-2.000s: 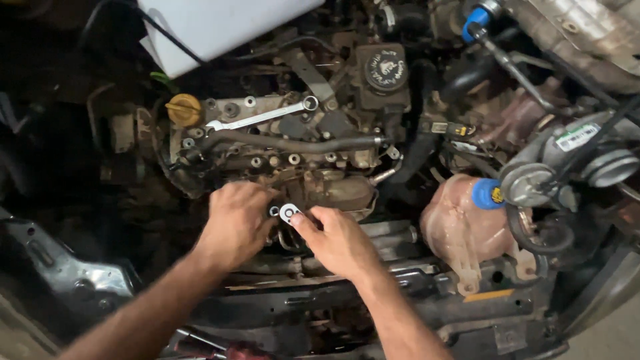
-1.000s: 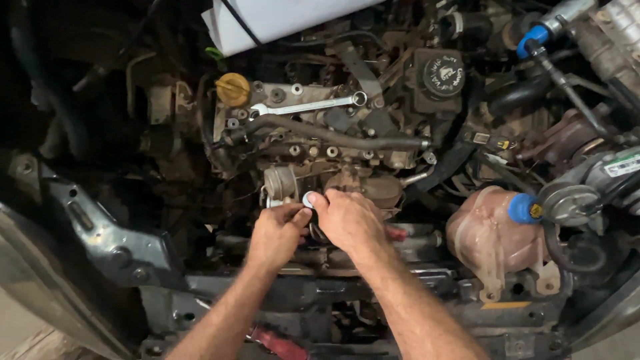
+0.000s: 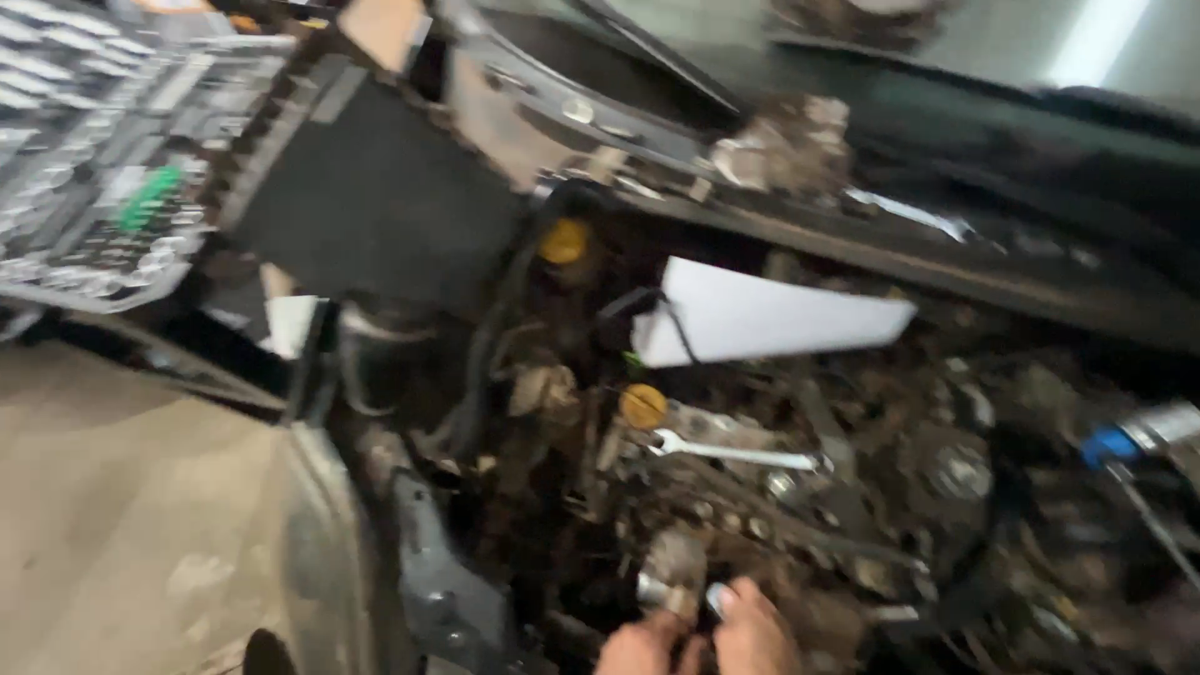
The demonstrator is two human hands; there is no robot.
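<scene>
Both hands are at the bottom edge of the blurred head view, at the front of a car's engine. My right hand (image 3: 752, 630) has its fingers closed round a small shiny tool head (image 3: 720, 598), which looks like that of a ratchet. Close beside it, my left hand (image 3: 647, 645) reaches in below a round metal engine part (image 3: 675, 562); whether it holds anything is hidden. A combination wrench (image 3: 741, 455) lies across the engine top beside a yellow oil filler cap (image 3: 643, 406). Behind them rests a white sheet or panel (image 3: 778, 314).
An open socket set case (image 3: 112, 291) stands at the far left, near a dark panel (image 3: 375, 187). Another wrench (image 3: 909, 214) lies on the cowl below the windshield. A long bar with a blue collar (image 3: 1111, 445) is at the right. The fender edge (image 3: 323, 534) borders the bay.
The view has swung up and left, bringing the socket case and windshield into sight. The hands remain together at the engine's front; the wrench still lies on the engine.
</scene>
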